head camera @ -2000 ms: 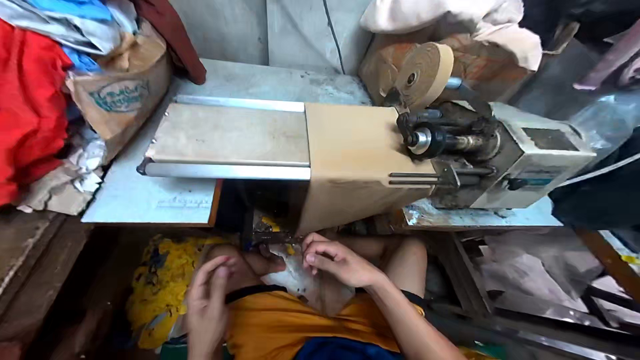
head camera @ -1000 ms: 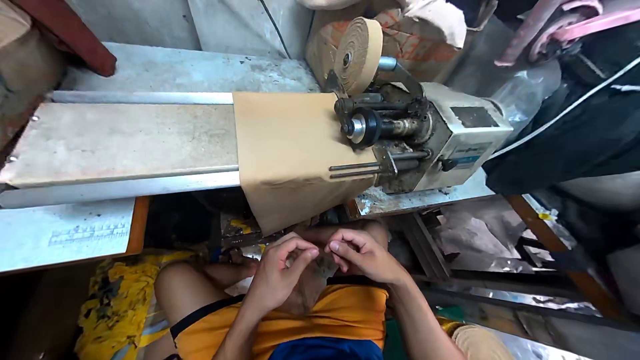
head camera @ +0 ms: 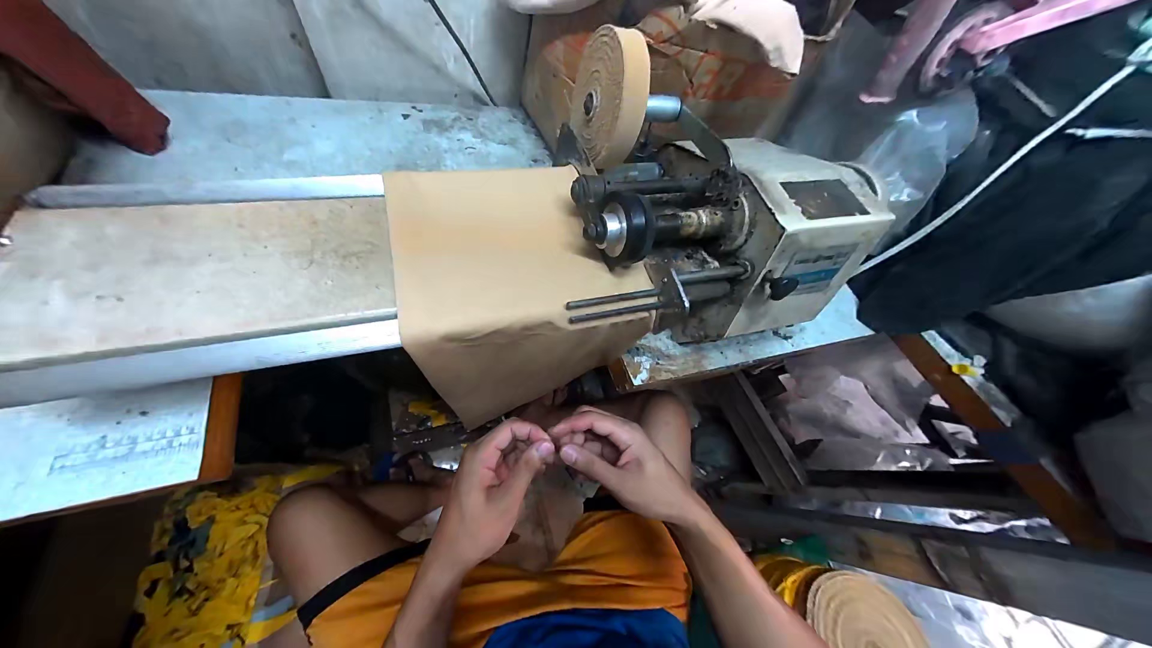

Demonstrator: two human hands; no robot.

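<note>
My left hand [head camera: 499, 486] and my right hand [head camera: 612, 459] meet over my lap, thumbs and index fingertips pinched close together. Whether something small is between the fingertips I cannot tell. Just beyond them, a brown sheet [head camera: 486, 261] lies over the machine's bed and hangs down off its front edge. The sheet's right side runs under the rollers and two thin metal rods of a white strip-winding machine [head camera: 792, 234]. A roll of tan strip [head camera: 612, 94] stands on the machine's spindle.
A long flat board [head camera: 198, 270] with metal rails extends left along the worktable [head camera: 315, 135]. Yellow scraps [head camera: 207, 567] lie on the floor at lower left. Rolls of strip [head camera: 864, 612] sit at lower right, near a wooden table leg [head camera: 999, 432]. A white cable hangs at right.
My hands, apart two seconds ago, have come together, fingertip to fingertip. The view has shifted to the right. The brown sheet and the machine look unchanged.
</note>
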